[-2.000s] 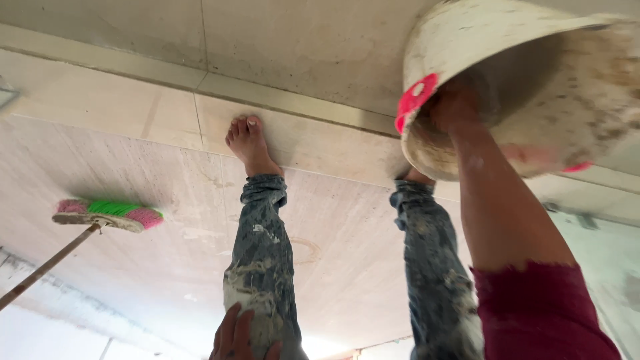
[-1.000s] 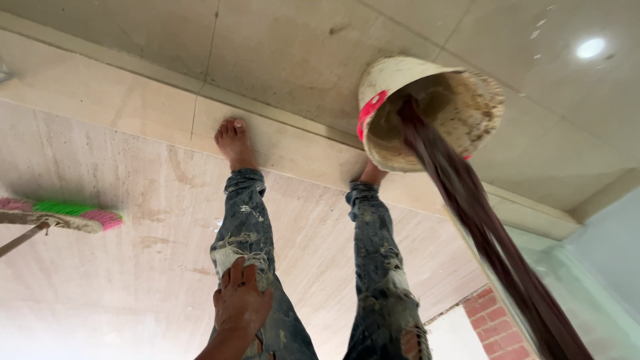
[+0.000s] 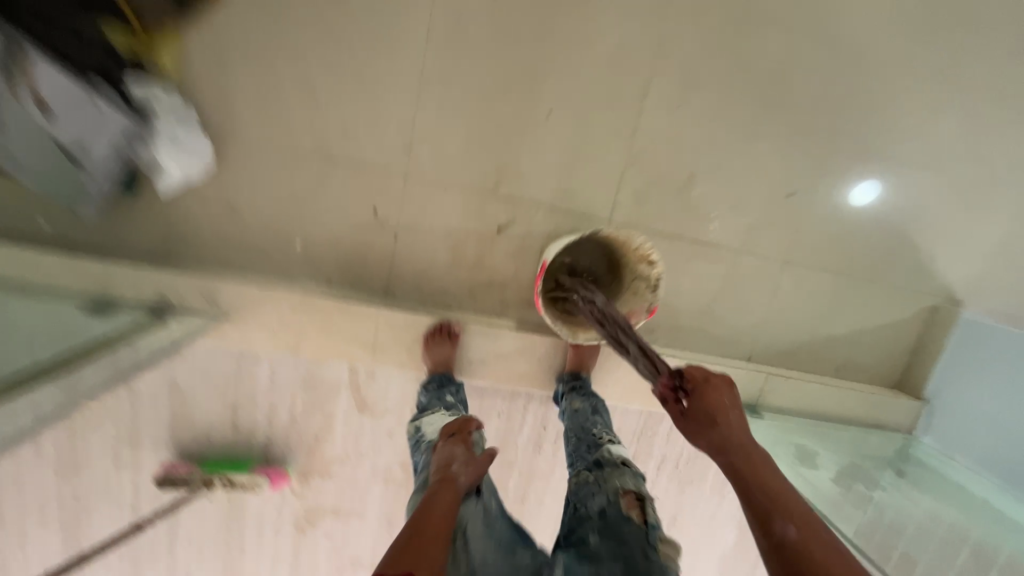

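Note:
My right hand (image 3: 696,400) grips one end of a long, twisted dark cloth (image 3: 628,340). The cloth's other end hangs into a stained, whitish bucket (image 3: 646,272) with red marks on its rim. The bucket is close to my right foot and hides part of it; what the bucket holds looks dark and murky. On the leg of my torn, paint-spattered jeans rests my left hand (image 3: 462,460), fingers bent over the knee and holding nothing.
A broom with a green and pink head (image 3: 220,478) lies at lower left on pale flooring. My bare feet are on a raised sill (image 3: 504,348). Blurred bags (image 3: 172,144) stand at upper left. Glass panels (image 3: 64,336) flank the sill, and a light reflects on the tiles.
My right hand, inside the bucket two seconds ago, is now outside it, gripping the cloth's end. The dark cloth has come into sight. The view has shifted, bringing in the bags at upper left.

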